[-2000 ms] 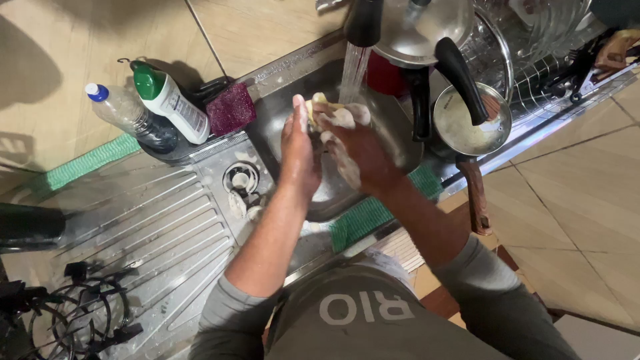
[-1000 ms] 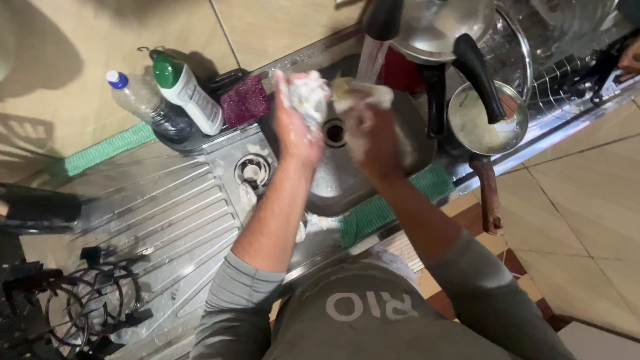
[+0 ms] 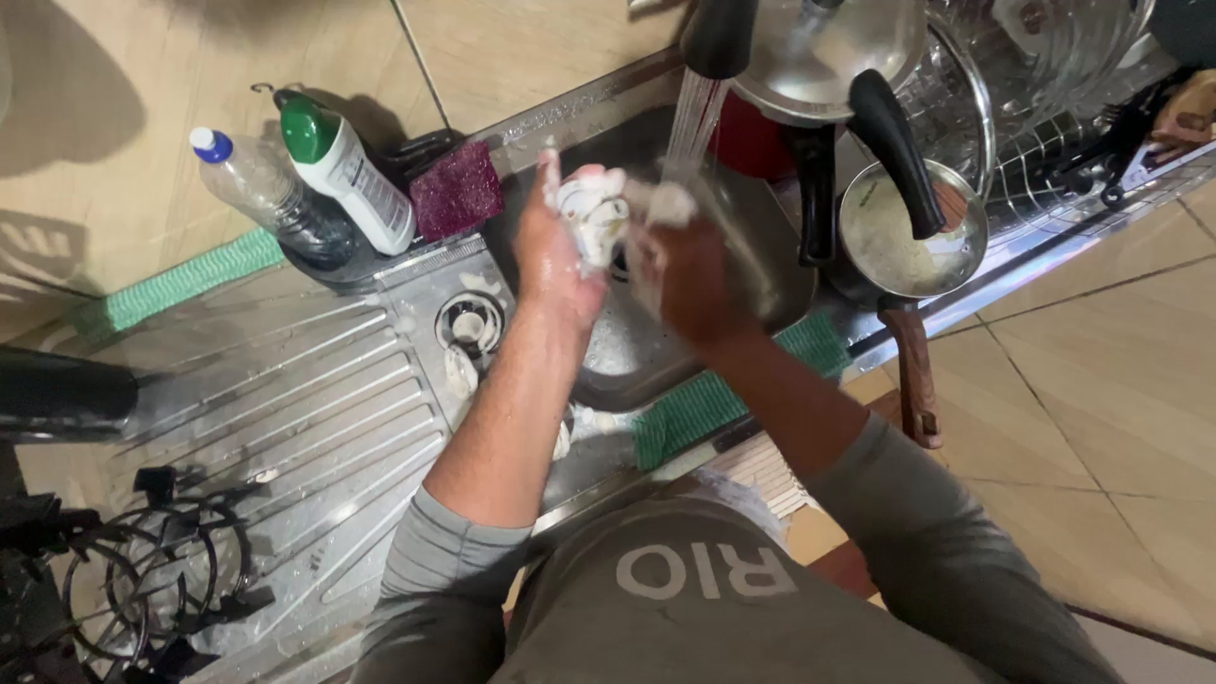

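Observation:
Over the steel sink [image 3: 627, 351], my left hand [image 3: 560, 252] holds a small whitish object [image 3: 597, 211] covered in foam; foam hides what it is. My right hand [image 3: 693, 266] is blurred, just right of it, with a pale, foamy thing [image 3: 671, 203] at its fingers that may be a sponge. Water runs from a black faucet head [image 3: 719, 38] behind my right hand. A small round part [image 3: 469, 325] with foam sits left of the sink, with a foamy piece [image 3: 461, 370] beside it.
A plastic bottle [image 3: 252, 180], a white bottle with green cap [image 3: 356, 180] and a purple sponge cloth [image 3: 457, 190] line the back. Green cloths [image 3: 190, 280] lie behind and in front [image 3: 703, 408]. A pressure cooker [image 3: 826, 57], saucepan [image 3: 907, 237], dish rack [image 3: 1035, 161] and black burner grates [image 3: 152, 570] flank the sink.
My hands were close together two seconds ago, then parted. The right hand is now nearer the left than one second ago, and the foamy object remains in the left.

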